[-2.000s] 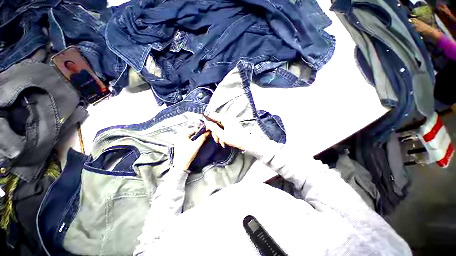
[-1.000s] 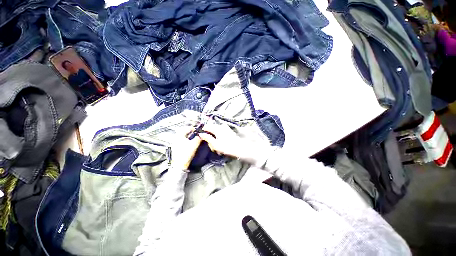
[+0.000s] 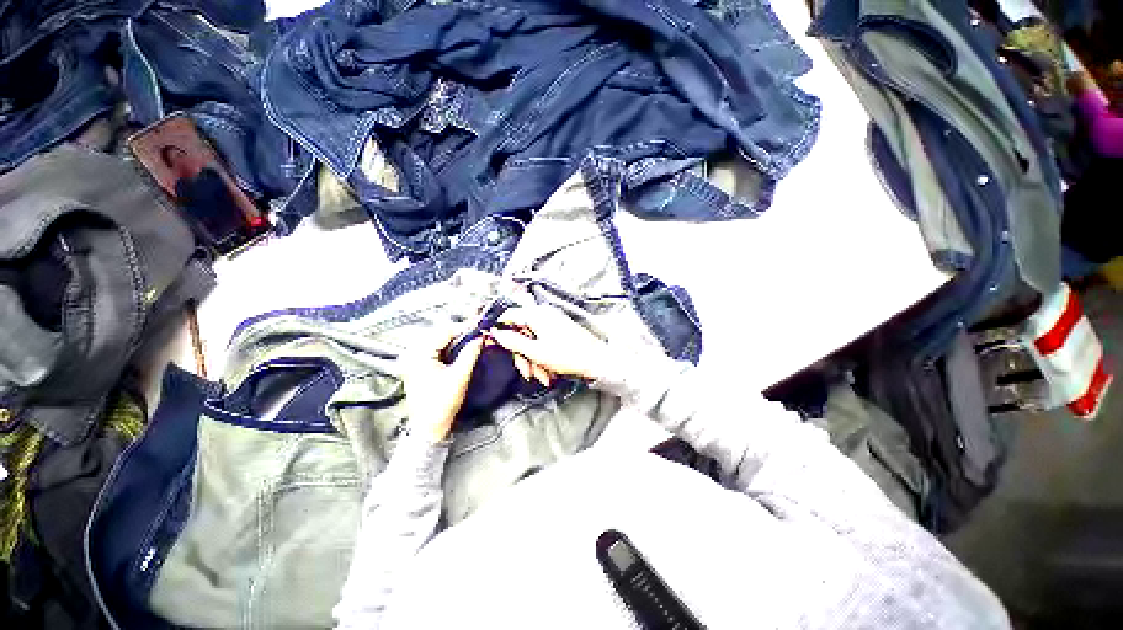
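A denim garment (image 3: 308,492), turned with its pale grey-green inside out and edged in dark blue, lies in front of me on the table. My left hand (image 3: 440,382) and my right hand (image 3: 548,345) meet at its middle, fingertips close together and pinching the cloth. A dark navy patch (image 3: 493,382) of the garment shows just below the fingers. A small dark thing shows at my left fingertips; I cannot tell whether it is a tool or cloth.
A blue denim pile (image 3: 530,99) lies on the white table (image 3: 813,277). Grey-black garments (image 3: 105,271) and a phone (image 3: 197,185) are at left. Garments (image 3: 961,160) hang over the right edge, near a red-and-white striped object (image 3: 1069,348). Part of a person (image 3: 1096,111) shows at far right.
My fingers have shifted slightly at the same spot on the garment, with the right fingers now spread more over the navy patch. The garment lies almost unchanged.
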